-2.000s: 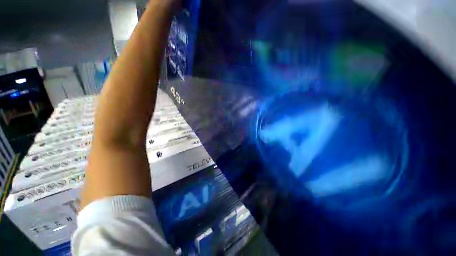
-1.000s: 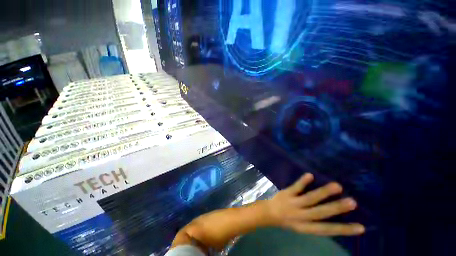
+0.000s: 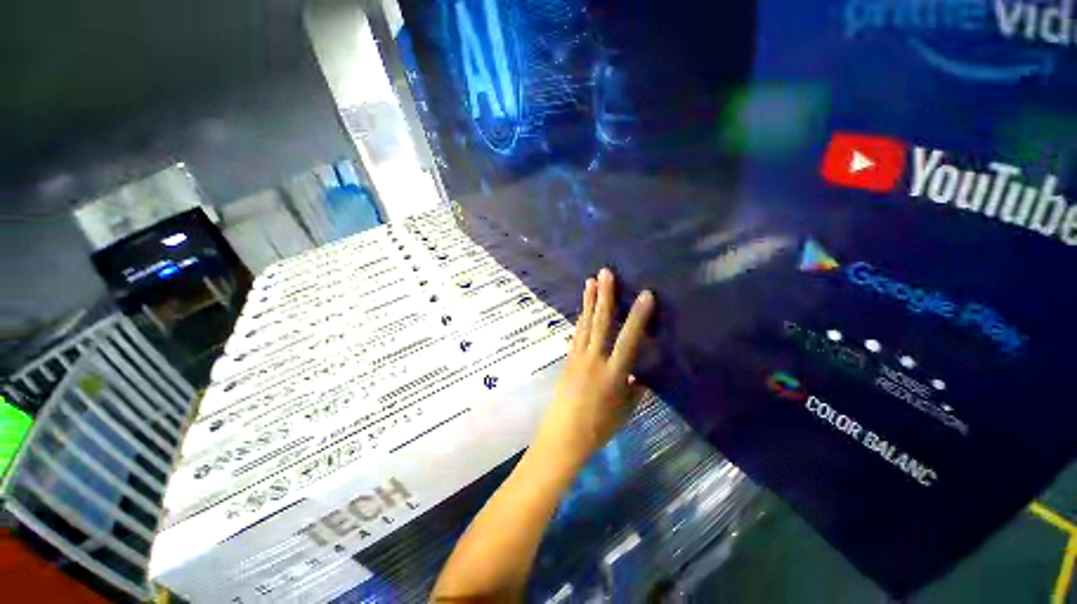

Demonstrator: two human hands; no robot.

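Note:
A large dark blue TV carton (image 3: 697,236) fills the right side of the view, tilted, its printed face towards me. My left hand (image 3: 602,378) is at the carton's lower left part, fingers spread and pointing up, palm towards the face; it grips nothing visible. Whether it presses on the carton is hard to tell. Beside and below the carton is a load of cartons (image 3: 390,389) with white printed edges in rows and glossy film on the near side. My right hand is not in view.
A white railing (image 3: 112,413) stands at the left, with an orange-red patch below it. A dark lit screen (image 3: 171,254) on a stand is behind. A pale upright post (image 3: 378,112) stands at the back. A yellow floor line (image 3: 1053,519) shows at the lower right.
My left hand has moved left and up in the view, and its fingers now point up. More of the carton's printed face and its lower corner show. The view has tilted.

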